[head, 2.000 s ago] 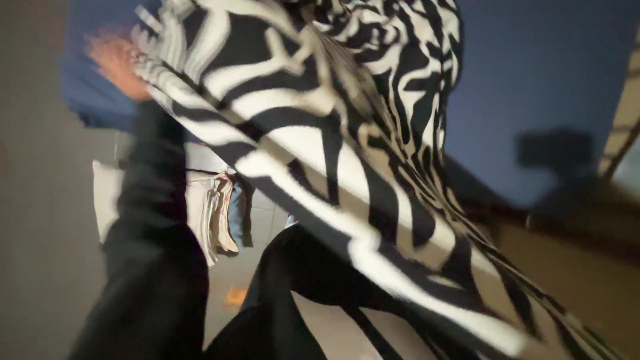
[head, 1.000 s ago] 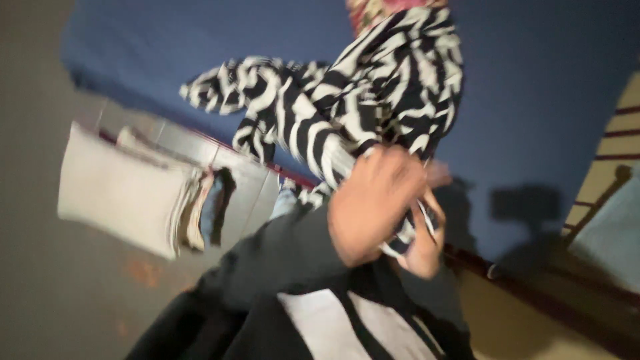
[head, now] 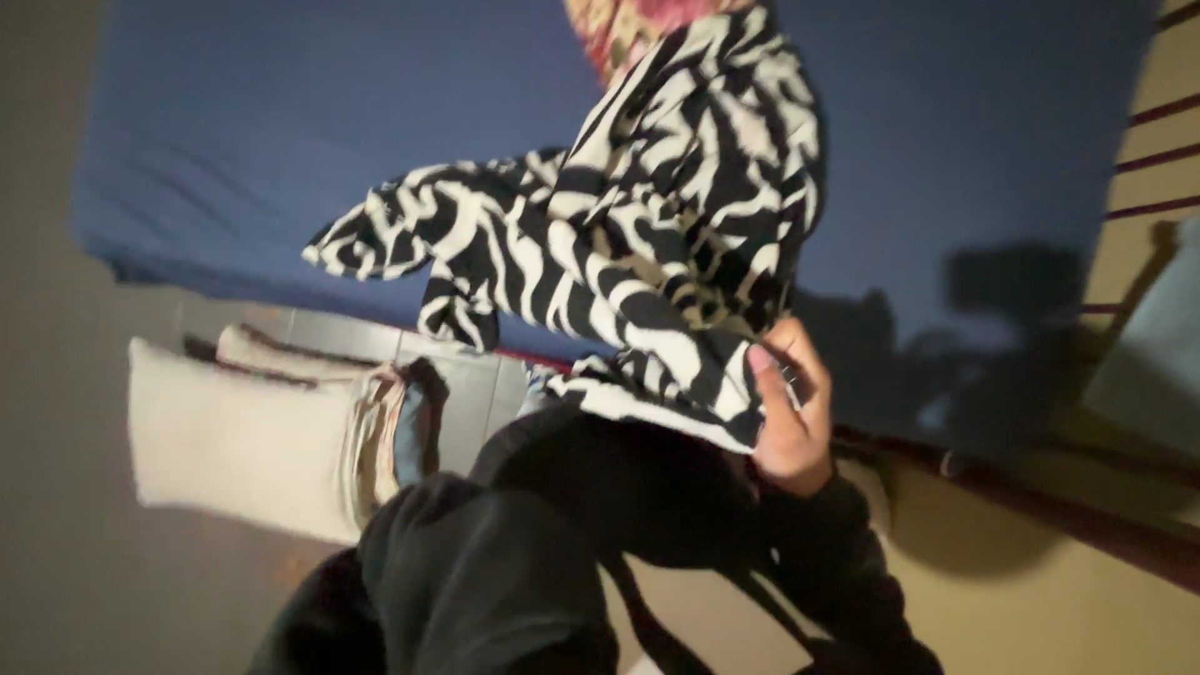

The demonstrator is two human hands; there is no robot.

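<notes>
My right hand (head: 792, 408) holds an edge of a black-and-white patterned cloth (head: 600, 272), pinched between thumb and fingers at its lower right corner. The cloth lies bunched over the blue-covered bed (head: 281, 122), one narrow part stretching left and a lower edge hanging by my lap. From the lower left comes my dark left sleeve (head: 487, 572); the left hand itself cannot be seen. A floral pink and cream cloth (head: 623, 37) touches the patterned cloth at the top.
A stack of folded cloths (head: 244, 431), cream with a blue one at its right side, stands left of my lap, below the bed's edge. Dark red bars (head: 1162, 159) run along the right. A pale blue cloth (head: 1148, 347) is at the far right. Shadows fall on the bed cover.
The patterned cloth, spread across the view two seconds ago, now lies lower on the bed. One second ago a blurred hand crossed its near end; now only my right hand shows there.
</notes>
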